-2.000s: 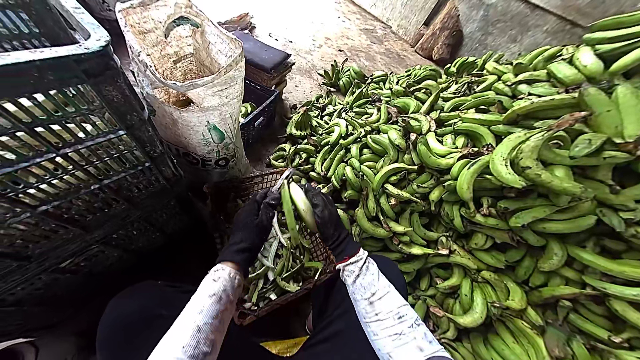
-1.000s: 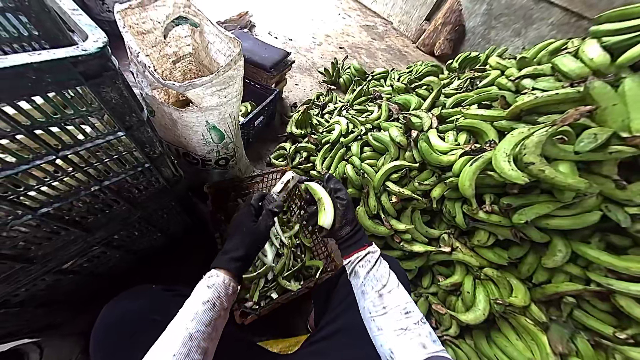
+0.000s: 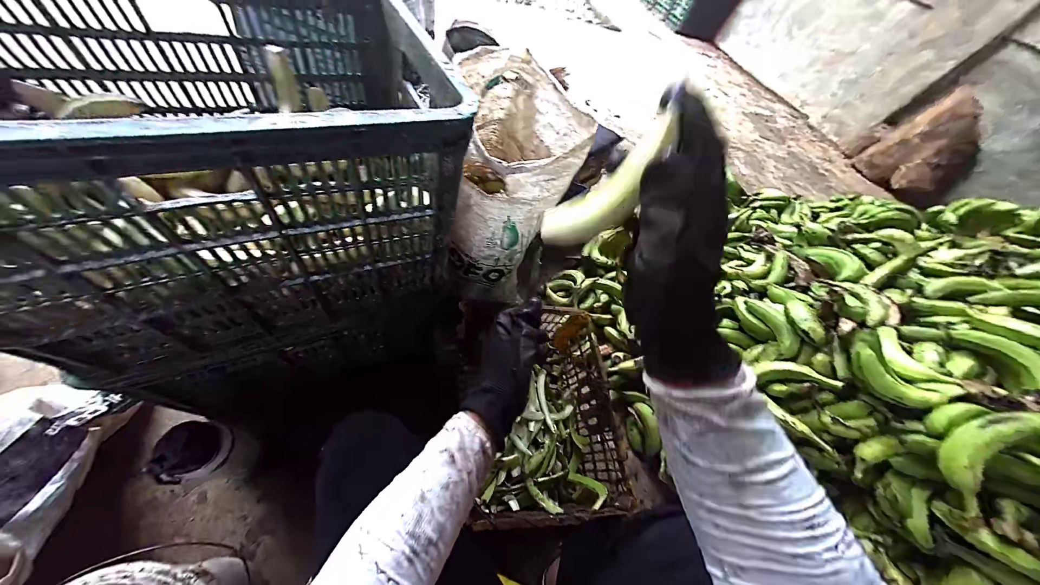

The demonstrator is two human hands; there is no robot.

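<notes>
Raised near the top centre, my right hand point(image 3: 678, 236), in a black glove, grips a peeled plantain point(image 3: 601, 207), pale and slightly blurred. My left hand point(image 3: 508, 361), also black-gloved, is lower, at the left edge of a small brown crate point(image 3: 597, 414). Its fingers are curled; whether it holds something is hidden. Green peel strips point(image 3: 540, 463) lie in that crate. To the right spreads a large heap of green plantains point(image 3: 877, 357). At the left stands a dark plastic crate point(image 3: 325, 134) with peeled plantains point(image 3: 203, 183) inside.
A white woven sack point(image 3: 520, 179) with printing stands between the dark crate and the heap. A brown block point(image 3: 926, 146) lies by the wall at the upper right. At the lower left are another sack point(image 3: 49, 455) and a round container point(image 3: 191, 451) on the floor.
My right hand has risen from over the small crate, holding the plantain away from my left hand. The view has swung to the left. Earlier both hands were together at the plantain.
</notes>
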